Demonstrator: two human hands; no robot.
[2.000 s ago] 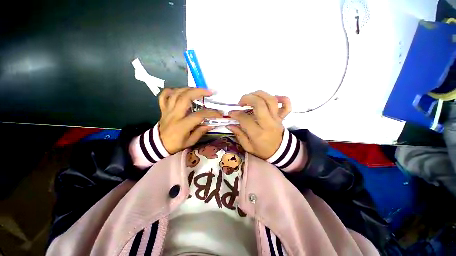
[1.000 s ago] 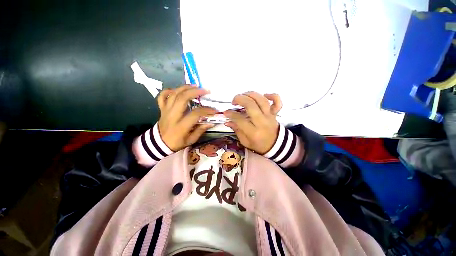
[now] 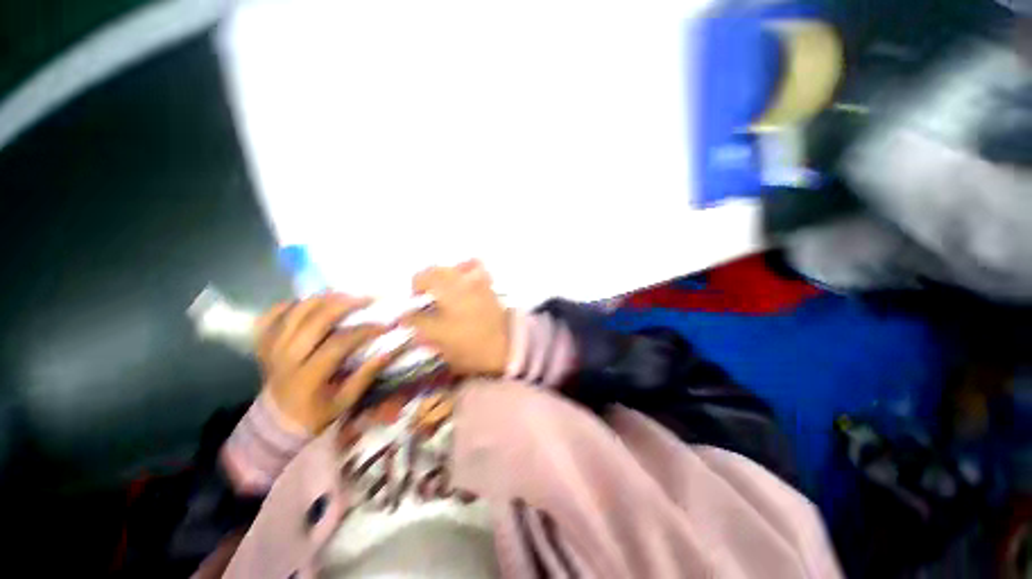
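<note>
The frame is blurred. My left hand point(image 3: 308, 356) and my right hand point(image 3: 462, 317) are close together at the near edge of the white sheet. Both are closed on a white housing part point(image 3: 398, 339), which shows between the fingers; its details are smeared and mostly hidden. The bright blue battery point(image 3: 297, 262) sticks out beyond my left fingers, over the sheet's left edge. Wires cannot be made out.
The white work sheet point(image 3: 475, 136) lies on the dark bench point(image 3: 136, 215). A white scrap point(image 3: 224, 318) is left of my left hand. The blue dispenser point(image 3: 728, 107) with a yellowish tape roll point(image 3: 810, 70) stands at the sheet's right. A person's grey sleeve point(image 3: 945, 170) shows at the right.
The view has swung and tilted, so the dispenser shows nearer the middle and the hands lower left. Both hands still hold the white part. The curved cable on the sheet no longer shows.
</note>
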